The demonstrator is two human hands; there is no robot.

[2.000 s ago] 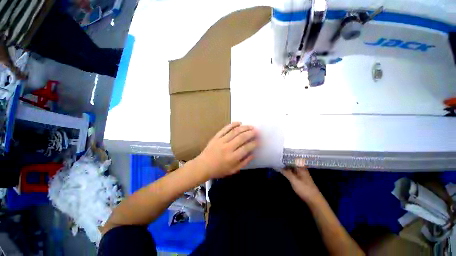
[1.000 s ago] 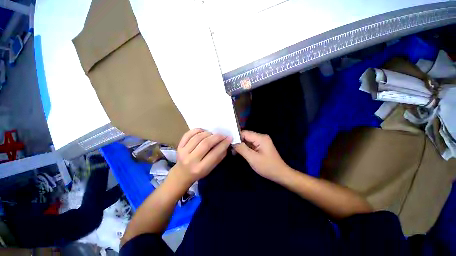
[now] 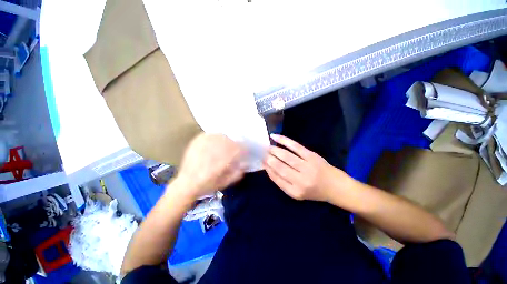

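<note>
The brown garment panel lies on the white table at the left, with a fold or seam line across it, and hangs over the front edge. The pale facing piece lies along its right side and reaches past the table edge. My left hand is blurred and holds the pale piece's near end; its fingertips are unclear. My right hand holds the right corner of the same end, fingers close together.
A measuring tape runs along the table's front edge. A tied bundle of pale pieces lies on a stack of brown panels at right. A blue bin and white scraps are below left.
The view has tilted down from the sewing machine to the table edge. My right hand has come up from below the edge to the cloth's corner. My left hand has blurred at the near end.
</note>
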